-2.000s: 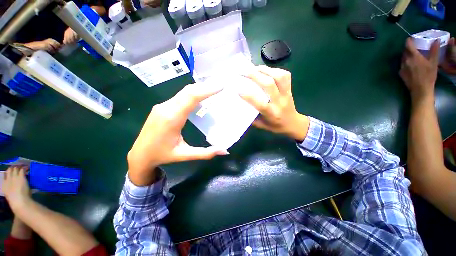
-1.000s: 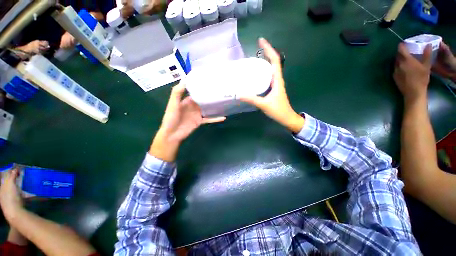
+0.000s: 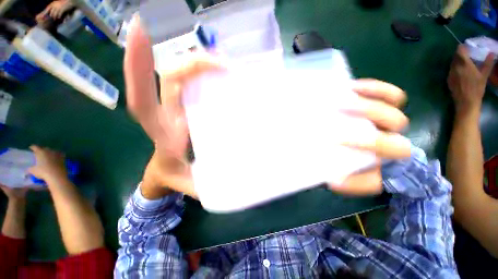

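Observation:
A white unit (image 3: 273,131) is held up close to the camera, overexposed and blurred, so its surface details do not show. A pale blue-grey strip shows at its top right edge. My left hand (image 3: 164,103) grips its left side, with one finger raised away from it. My right hand (image 3: 377,131) grips its right side with the fingers spread over the face. Behind it, an open retail box (image 3: 245,30) stands on the dark green table, partly hidden by the unit.
Another white box (image 3: 164,22) stands behind at the left. Power strips (image 3: 71,65) slant at the left. Black pucks (image 3: 310,42) lie beyond the unit. People's hands work at the far left (image 3: 52,163) and right (image 3: 468,76), holding pale units or boxes.
The unit has moved up close to the camera and looks much larger, with both hands still on it. The person at the left has turned the blue box.

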